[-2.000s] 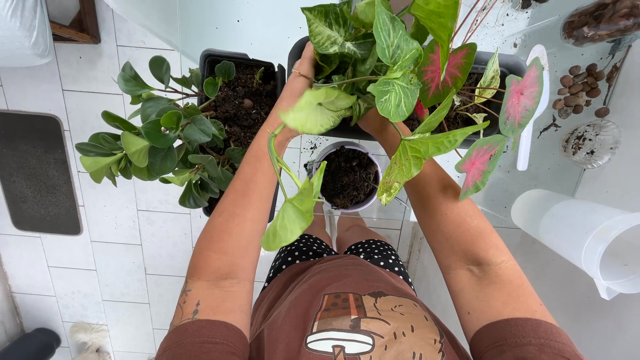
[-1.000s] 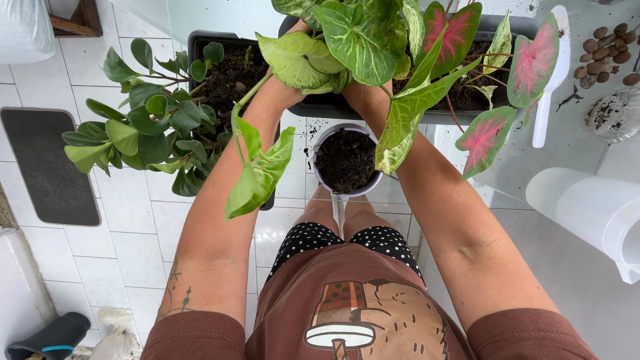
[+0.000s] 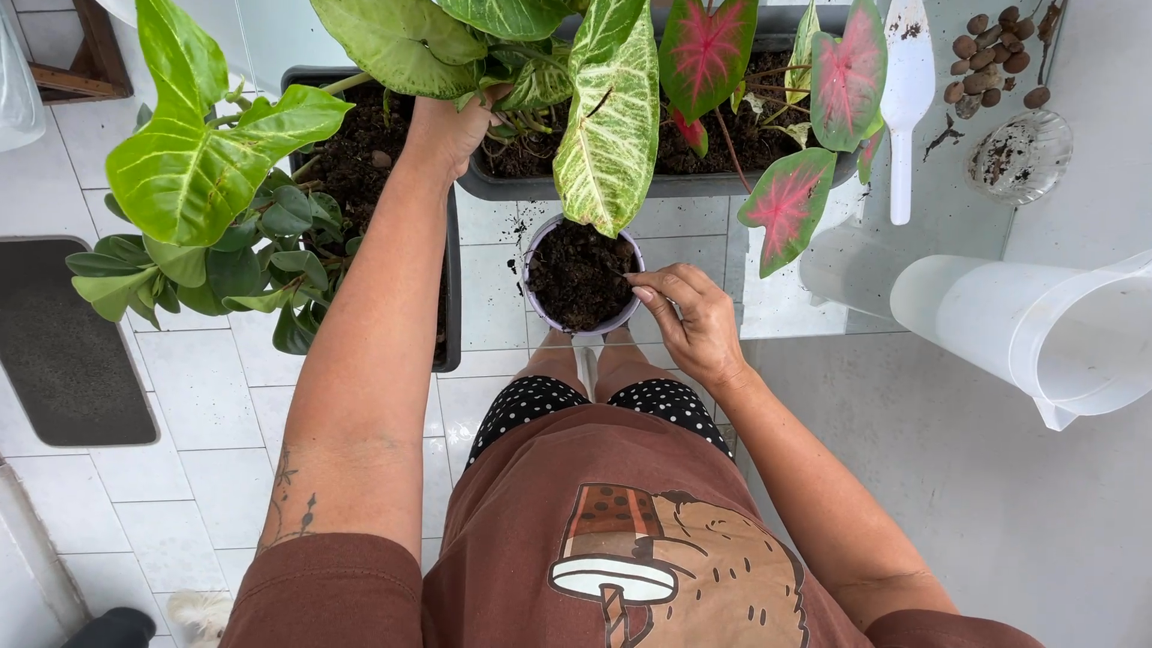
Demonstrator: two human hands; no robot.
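My left hand (image 3: 454, 130) is at the base of a leafy syngonium (image 3: 607, 126), its fingers partly hidden under the leaves, closed around the stems. The plant stands at the left end of a long dark planter (image 3: 666, 184), where pink-centred caladiums (image 3: 709, 54) grow at the right. My right hand (image 3: 688, 319) is at the right rim of a small lilac pot (image 3: 585, 328) of dark soil (image 3: 580, 279). Its thumb and forefinger pinch together over the soil; a small dark bit may be between them, too small to tell.
A dark planter (image 3: 453, 297) with a green peperomia-like plant (image 3: 238, 270) stands at the left. On the glass table at the right are a white scoop (image 3: 907, 90), clay pebbles (image 3: 985, 67), a soiled clear glass dish (image 3: 1021, 157) and a translucent plastic jug (image 3: 981, 315).
My right hand has left the syngonium's base and come down to the lilac pot's rim. My left hand stays at the plant.
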